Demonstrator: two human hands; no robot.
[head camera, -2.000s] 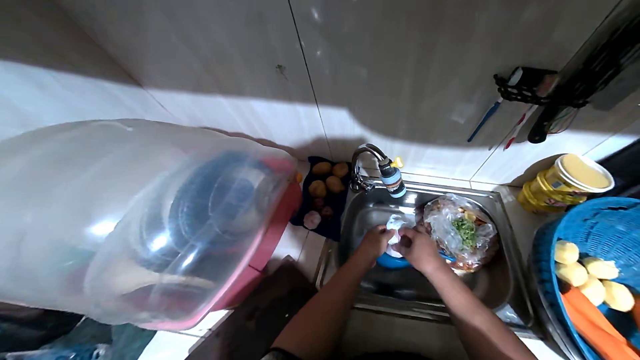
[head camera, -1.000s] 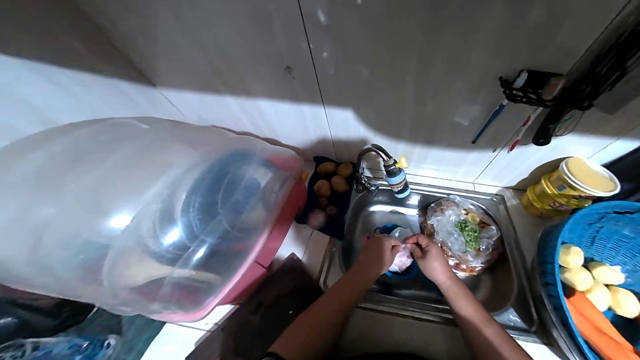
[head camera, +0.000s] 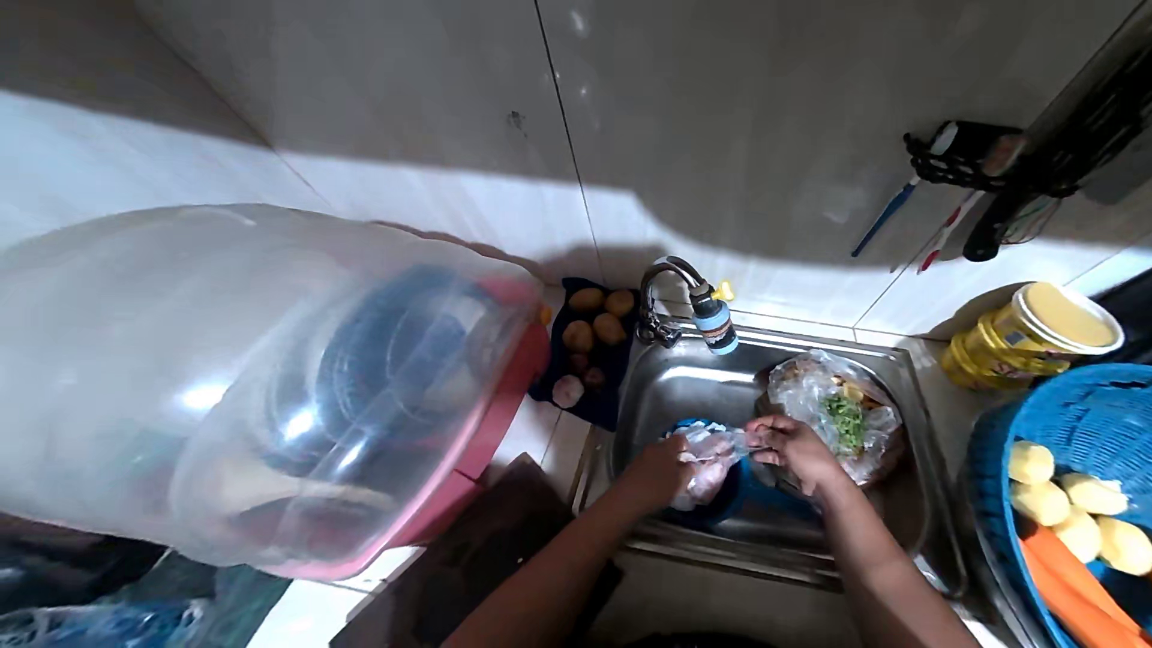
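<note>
Over the left half of a stainless steel sink (head camera: 688, 373), my left hand (head camera: 661, 468) holds one side of a clear plastic bag (head camera: 711, 459) with pale pink contents that look like raw meat. My right hand (head camera: 787, 450) pinches the bag's upper right end, which is stretched between the hands. Beneath the bag is a blue bowl (head camera: 729, 504), mostly hidden. To the right of my right hand, another clear plastic bag (head camera: 805, 387) with scraps and chopped green pieces (head camera: 846, 423) lies in the sink.
A faucet (head camera: 670, 270) with a blue filter (head camera: 715, 326) overhangs the sink. Left are potatoes (head camera: 594, 328) on dark cloth and a pink-rimmed container (head camera: 490, 450) under clear plastic. Right stand a yellow tub (head camera: 999, 346) and a blue basket (head camera: 1080, 387) with peeled potatoes (head camera: 1039, 502) and carrots (head camera: 1071, 576).
The pinkish bag, low between my hands a second ago, is now raised and pulled out sideways. My right hand has moved right, away from my left.
</note>
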